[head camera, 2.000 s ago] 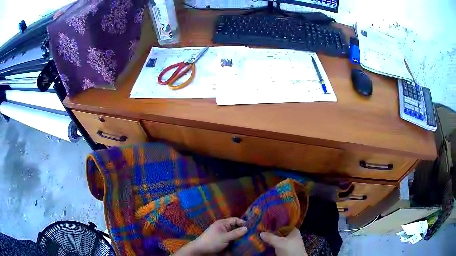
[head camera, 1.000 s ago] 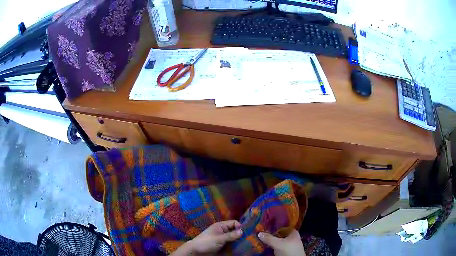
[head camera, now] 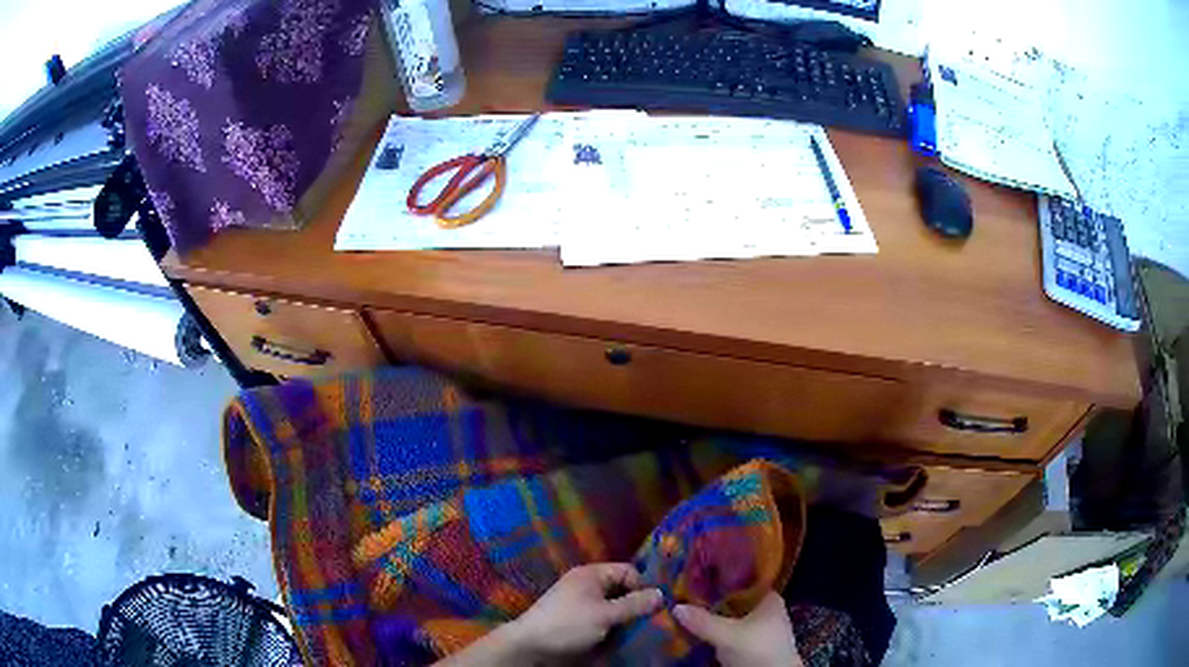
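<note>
A fuzzy plaid garment [head camera: 430, 469] in orange, blue, purple and green lies over my lap, below the desk front. Its left edge is folded over. My left hand [head camera: 593, 610] pinches the plaid cloth between thumb and fingers near the bottom centre. My right hand [head camera: 737, 631] holds the same part just to the right, thumb on top, beside a raised, curved flap with an orange-brown edge. The fingertips of both hands are close together. What lies under my right fingers is hidden.
The wooden desk [head camera: 730, 306] bears red-orange scissors [head camera: 456, 186] on papers [head camera: 704, 196], a keyboard [head camera: 730, 74], a mouse [head camera: 943, 203], a calculator [head camera: 1089, 261], a bottle [head camera: 424, 52] and a purple floral cloth [head camera: 248, 117]. A floor fan [head camera: 196, 628] stands at the lower left.
My left hand has moved slightly right, closer to my right thumb. The pinched cloth and raised flap have shifted a little. Both hands still hold the garment.
</note>
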